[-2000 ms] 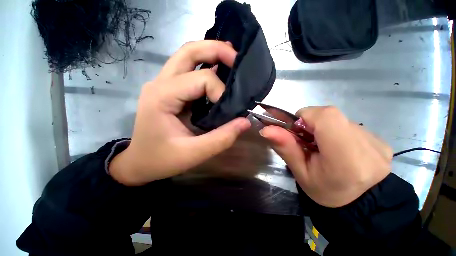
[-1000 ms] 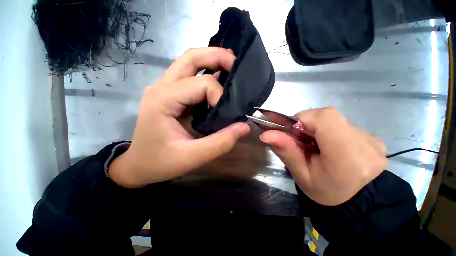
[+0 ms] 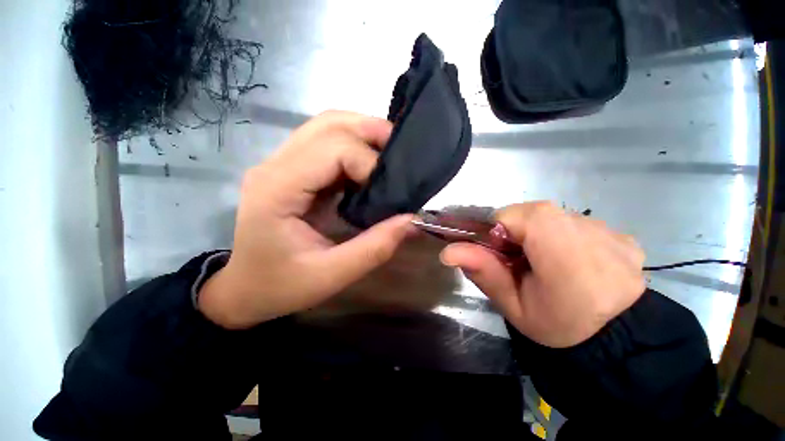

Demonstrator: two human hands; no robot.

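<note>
A small black pouch (image 3: 420,142) is held tilted above the metal table. My left hand (image 3: 301,215) is shut on its left and lower side, fingers partly behind the fabric and thumb at the bottom corner. My right hand (image 3: 559,271) is shut on dark red thread snips (image 3: 482,234). The blades point left and their tips are at the pouch's lower edge, beside my left thumb. Whether a thread lies between the blades cannot be told.
A fuzzy tangle of black thread (image 3: 142,65) lies at the upper left. Black pouches (image 3: 558,56) sit stacked at the upper right. A thin black cord (image 3: 697,263) runs right from my right hand. Small dark clippings are scattered on the metal table (image 3: 185,202).
The pouch has moved down and turned more upright. My right hand has moved left with the snips, whose blades are closer together. The stacked pouches appear slightly further left and lower.
</note>
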